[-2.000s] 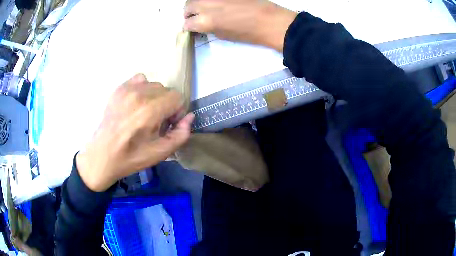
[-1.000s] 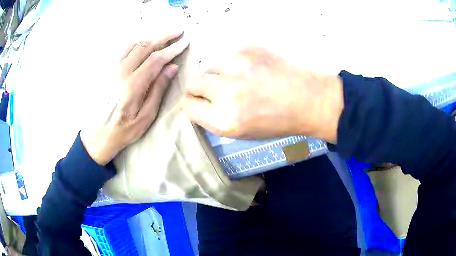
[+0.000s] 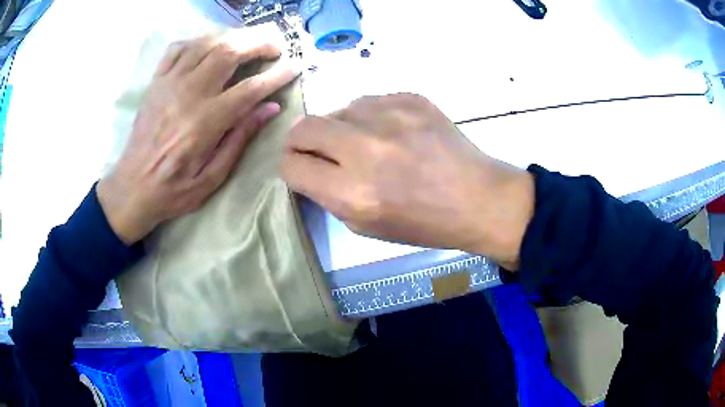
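Observation:
A khaki fabric panel point(image 3: 230, 262) lies on the white sewing table and hangs over its front edge. My left hand point(image 3: 187, 131) lies on the panel with fingers somewhat spread, its fingertips close to the needle area. My right hand point(image 3: 397, 171) pinches the panel's right edge between thumb and fingers, just below the left fingertips. The presser foot and needle area point(image 3: 290, 36) shows at the top centre, at the panel's far end; the needle itself is not clear. The blue-and-white cylindrical attachment point(image 3: 334, 24) is just right of it.
A measuring tape point(image 3: 381, 296) with a brown tape patch point(image 3: 451, 284) runs along the table's front edge. A black tool point(image 3: 531, 6) lies at the top right. Blue bins point(image 3: 119, 374) are below the table, and tan cloth point(image 3: 587, 350) is at the lower right.
The panel now lies flatter and wider on the table. My left hand moved from the front edge up onto it; my right hand came down to its edge. The needle area and attachment came into view.

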